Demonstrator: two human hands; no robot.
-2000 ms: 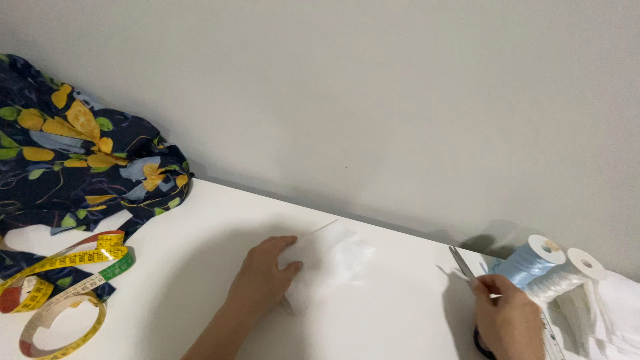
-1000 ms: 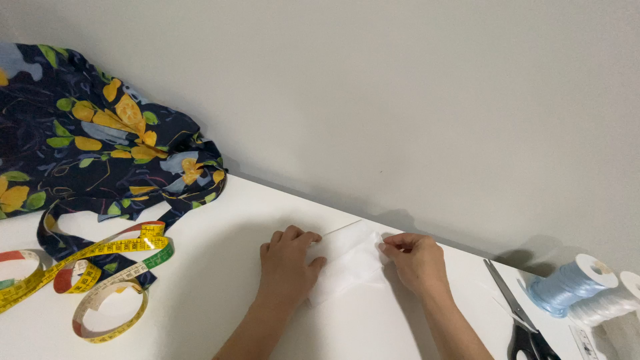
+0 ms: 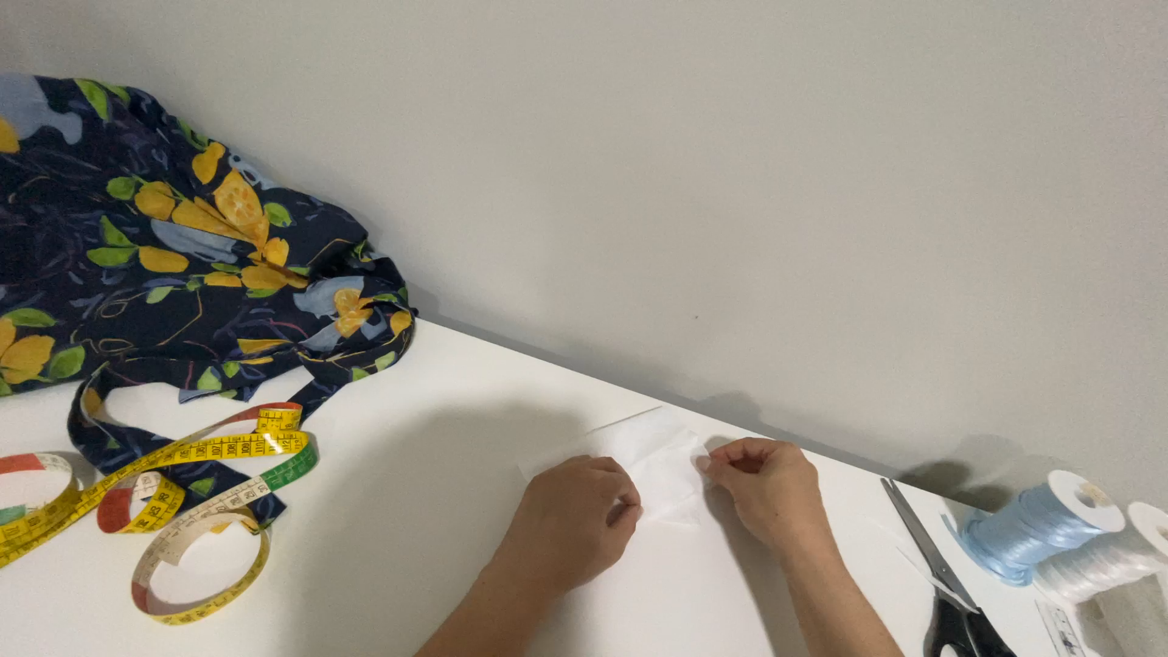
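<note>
Thin white fabric (image 3: 652, 461) lies on the white table between my two hands. My left hand (image 3: 579, 520) rests on its left part with curled fingers; whether they pinch the cloth is hard to tell. At the fabric's right edge, my right hand (image 3: 762, 484) pinches it between thumb and forefinger. A thin straight edge or line shows along the fabric's upper left side. Black-handled scissors (image 3: 940, 557) lie to the right of my right hand, with a narrow white strip across them.
Dark blue fabric with a yellow fruit print (image 3: 210, 246) is heaped at the left. A coiled yellow tape measure (image 3: 228, 447) lies before it. Spools of light blue cord (image 3: 1031, 529) and white cord (image 3: 1100, 561) are at the right. A grey wall (image 3: 693, 210) borders the table (image 3: 438, 365).
My right hand held the scissors two seconds ago; they now lie on the table, and that hand has moved left to the white fabric. My left hand has stayed at the fabric.
</note>
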